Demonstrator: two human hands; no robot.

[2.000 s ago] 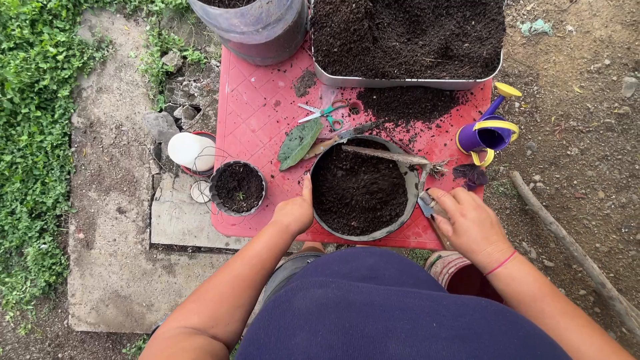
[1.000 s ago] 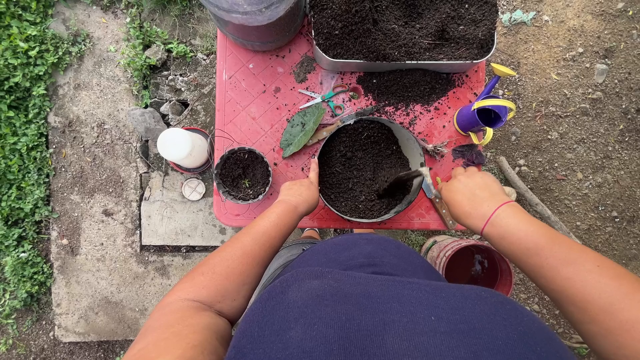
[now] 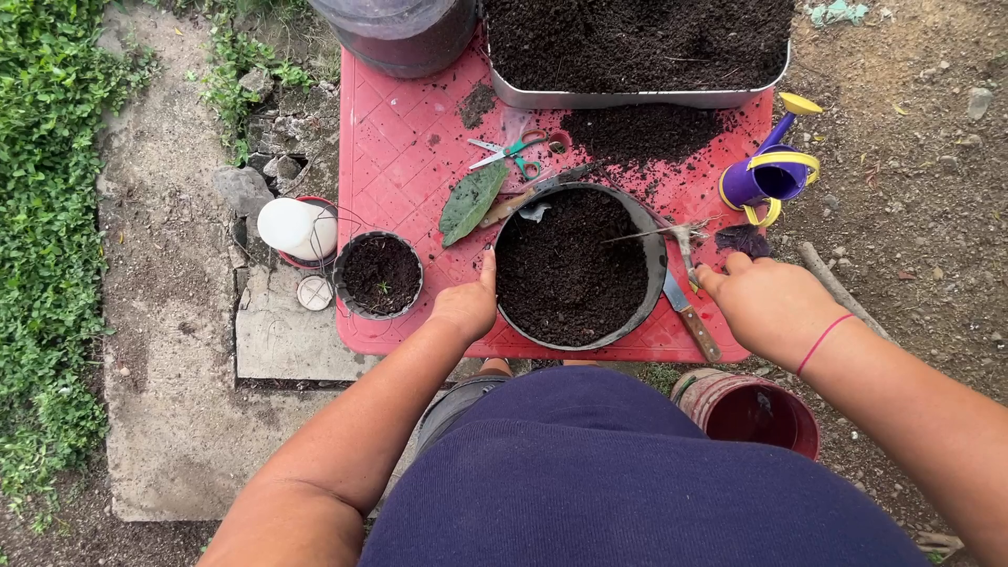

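Note:
A round pot (image 3: 660,272) full of dark soil (image 3: 571,272) stands near the front edge of the red table. My left hand (image 3: 466,305) touches its left wall with one finger pointing along it; the other fingers are curled and partly hidden. To the right of the pot, my right hand (image 3: 744,295) is closed around a small hand tool (image 3: 685,253) with a grey metal shank; its blade is hard to make out. Beside that shank, pale roots (image 3: 687,229) and a thin stem reach over the rim. Below the tool lies a wooden-handled knife (image 3: 699,332).
A smaller soil pot (image 3: 378,276), a large leaf (image 3: 472,203) and scissors (image 3: 512,152) are on the left. Behind stand a metal tray of soil (image 3: 630,98) and a large container (image 3: 402,47). A purple watering can (image 3: 768,177) sits right; a red bucket (image 3: 752,417) is below the table.
Two seconds ago a long stick lay across the pot; one second ago it was off the soil. The dark blade seen in the soil then no longer shows plainly. My left hand stays at the pot.

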